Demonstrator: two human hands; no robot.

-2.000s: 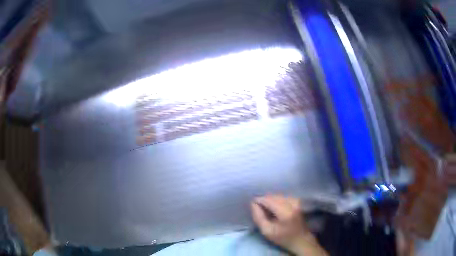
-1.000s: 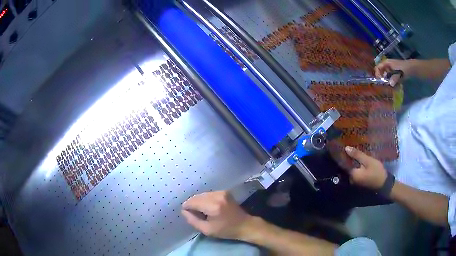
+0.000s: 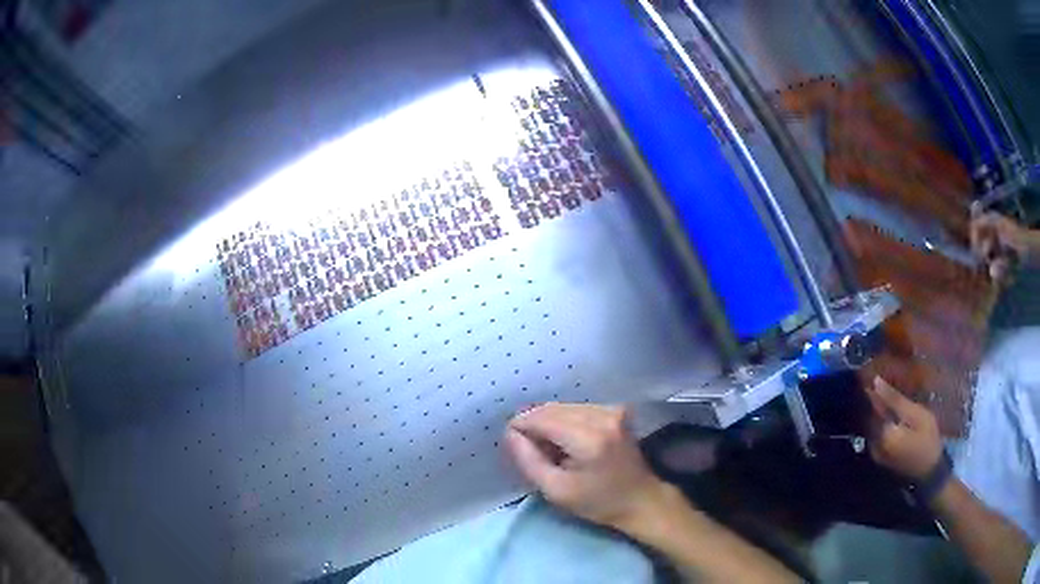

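Note:
The circuit sheets (image 3: 376,245), orange-brown rows of small dark shapes, lie flat on the perforated metal table (image 3: 456,342), their upper part lost in white glare. A narrow gap splits the rows near the roller. My right hand (image 3: 576,456) rests at the table's near edge, below the circuits and apart from them, its fingers loosely curled with nothing visible in them. My left hand is not in view.
The blue roller (image 3: 684,171) and guide bars cross the table at right, ending in a bracket (image 3: 798,359). Beyond it, another person's hands (image 3: 909,431) are by larger orange circuit panels (image 3: 912,297). A second blue roller (image 3: 952,80) stands farther off.
The view has swung left, so the table, roller and circuits sit farther right in the picture. My right hand stays at the near edge, curled as before.

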